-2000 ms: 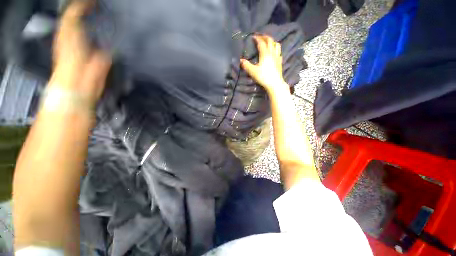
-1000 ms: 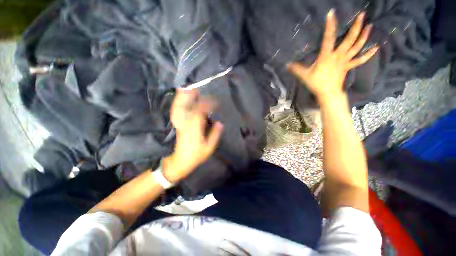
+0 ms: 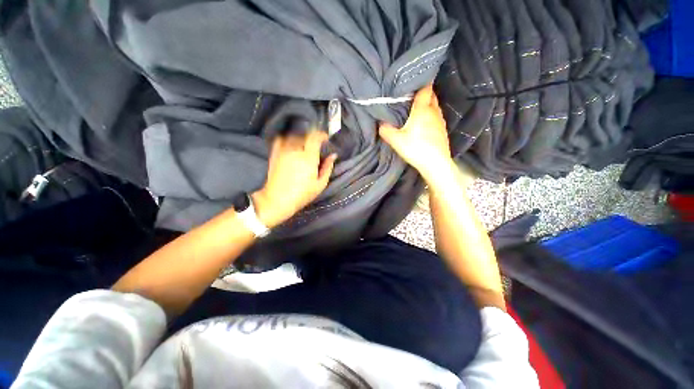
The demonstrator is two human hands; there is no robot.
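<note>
A large charcoal-grey garment bundle (image 3: pixel 228 57) lies in front of me, gathered by a pale tie strip (image 3: pixel 380 100). A small white bundle ticket (image 3: pixel 335 118) shows on it, left of the strip. My left hand (image 3: pixel 297 171) is at the bundle just below the ticket, fingers curled and blurred; whether they pinch cloth is unclear. My right hand (image 3: pixel 421 137) grips the bundle's right side by the strip's end, thumb to the left and fingers upward, their tips partly hidden.
Another grey bundle (image 3: pixel 540 83) with pale stitching and a dark tie lies at right. Dark cloth with a white tag (image 3: pixel 36 186) is at left. Speckled floor (image 3: pixel 483 201), a blue plastic crate (image 3: pixel 612 243), dark cloth (image 3: pixel 593 292) and part of a red plastic stool (image 3: pixel 536 346) are at right.
The tied bundle now lies close in front of me, with the pale strip and ticket up. Both hands have come onto it; my right hand has closed from its spread pose.
</note>
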